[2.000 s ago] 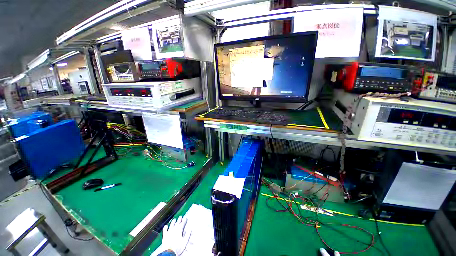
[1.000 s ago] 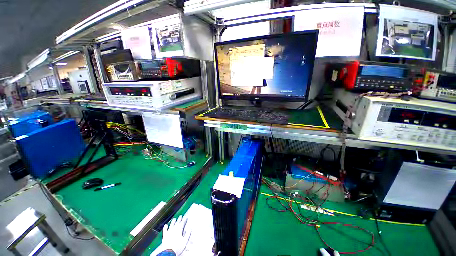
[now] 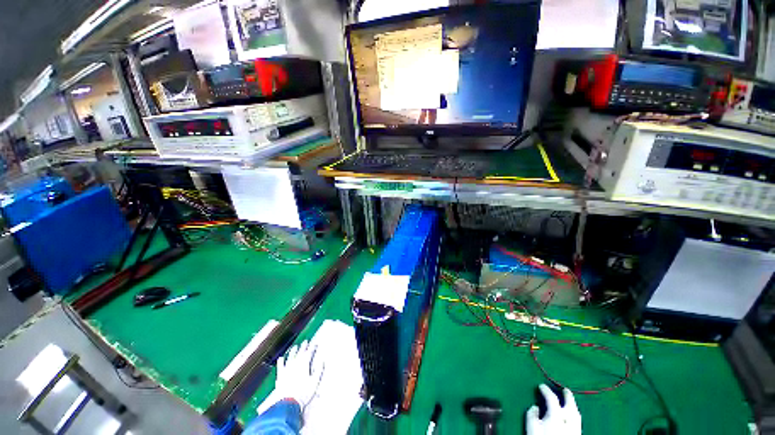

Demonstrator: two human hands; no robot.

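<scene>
My left hand (image 3: 295, 374), in a white glove, lies flat with fingers spread on white record sheets (image 3: 334, 382). My right hand (image 3: 554, 413), in a white glove, rests over a small black computer mouse (image 3: 551, 396) at the bottom right. The blue power module (image 3: 410, 246) stands between my hands. Its black grilled end (image 3: 377, 361) faces me, and a white label (image 3: 380, 290) lies on its top. A black barcode scanner (image 3: 483, 411) and a dark marker pen (image 3: 435, 418) lie between the module and my right hand, partly cut off by the lower edge.
A monitor (image 3: 442, 76) and keyboard (image 3: 408, 162) are on the shelf ahead. Red and black test leads (image 3: 586, 346) lie behind the mouse. A white meter (image 3: 692, 170) is on the right shelf. A black case (image 3: 705, 280) stands at right. Another blue module (image 3: 76, 238) is at far left.
The view has tilted down, so the bench things sit higher in the picture. The scanner and pen now show, and more of my right hand and the mouse. My left hand stays on the sheets.
</scene>
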